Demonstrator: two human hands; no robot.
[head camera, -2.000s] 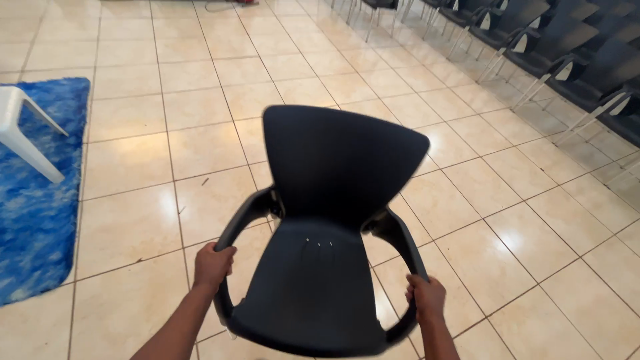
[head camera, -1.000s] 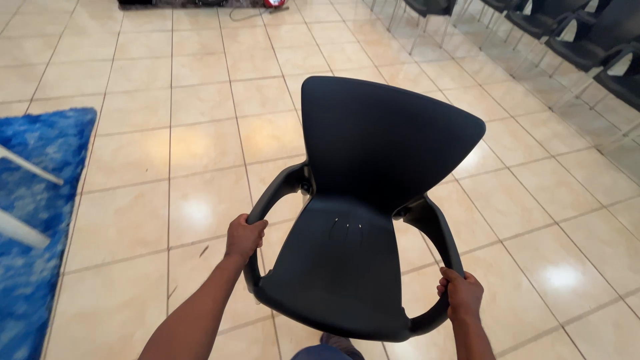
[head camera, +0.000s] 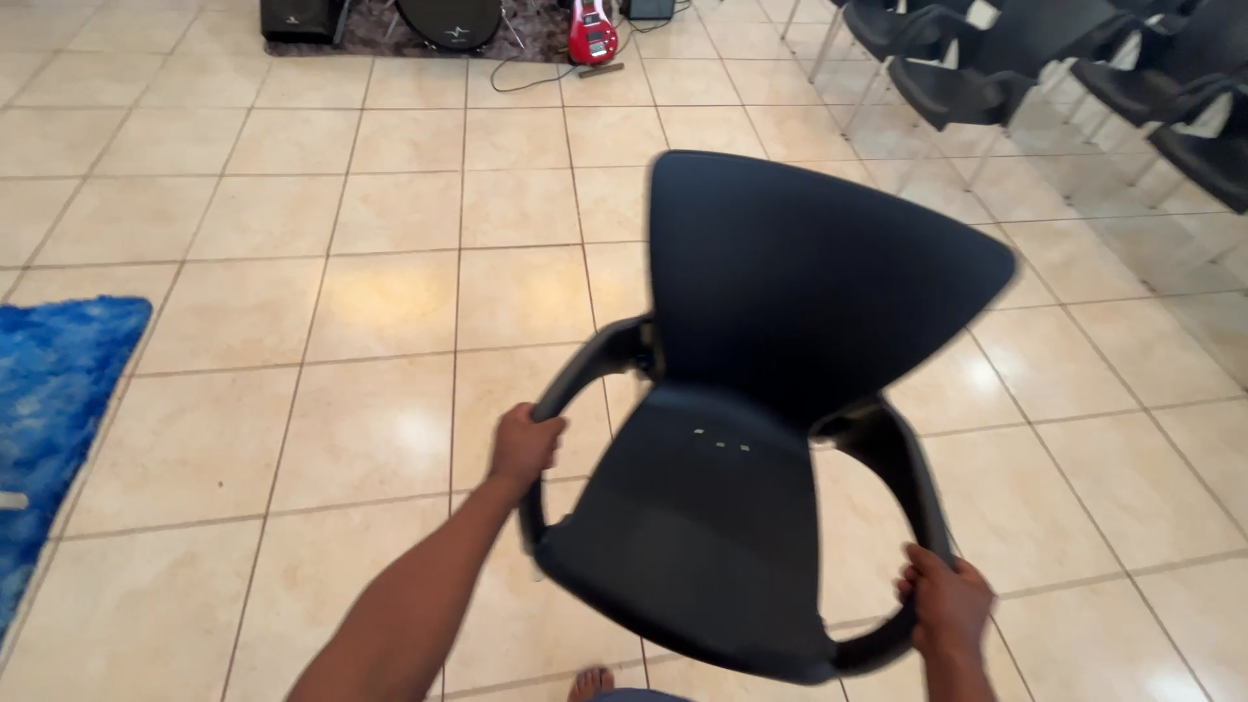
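Observation:
A black plastic armchair (head camera: 702, 526) is in front of me, its seat toward me and its wide backrest on the far side, turned a little to the right. My left hand (head camera: 526, 444) is closed around its left armrest. On the opposite side my right hand (head camera: 946, 595) grips the right armrest near its front bend. The seat has several small pale slots near the backrest. The chair's legs are hidden beneath the seat, so whether they touch the floor cannot be told.
Rows of black chairs (head camera: 960, 88) stand at the upper right. A blue shaggy rug (head camera: 68, 370) lies at the left. At the far end are a red electric guitar (head camera: 592, 37), a bass drum (head camera: 450, 19), a black speaker (head camera: 300, 19) and a cable on the tiles. My bare foot shows below.
Both hands have kept hold of the armrests. The view has shifted forward, with the guitar, drum and speaker now showing at the far end, and less of the blue rug in sight.

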